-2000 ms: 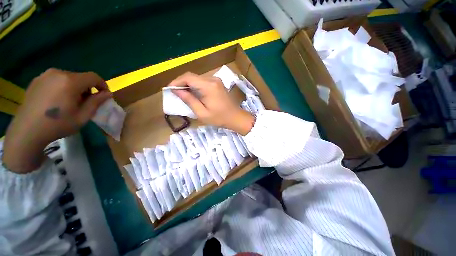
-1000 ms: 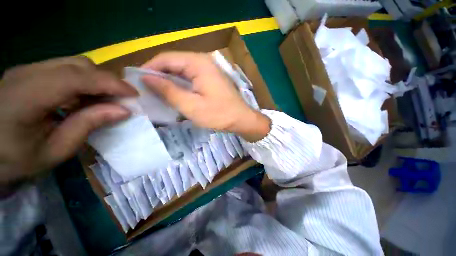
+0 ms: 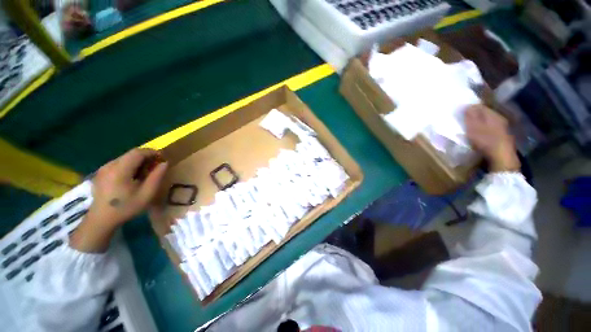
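Observation:
The shallow carton (image 3: 228, 142) lies in front of me. White wrapped packets (image 3: 259, 206) stand in tight rows along its near side, with more at its right end. Two bare dark square frame parts (image 3: 225, 176) lie flat on its floor, the other one (image 3: 183, 194) further left. My left hand (image 3: 129, 188) is over the carton's left end, fingers curled; something dark shows between them, but I cannot tell if it is a held part. My right hand (image 3: 490, 135) is blurred at the right side of the loose white sheets (image 3: 424, 91); its grip is unclear.
The deep carton (image 3: 379, 113) holding the sheets stands right of the shallow carton. A white slotted tray (image 3: 48, 217) with dark parts is at left, partly under my left sleeve. Another filled white tray (image 3: 353, 35) is at the upper right. A yellow post (image 3: 35, 29) stands upper left.
My right hand has moved from over the shallow carton to the deep carton's sheets. My left hand has moved off the white sheet to the carton's left end. Two bare frames now show.

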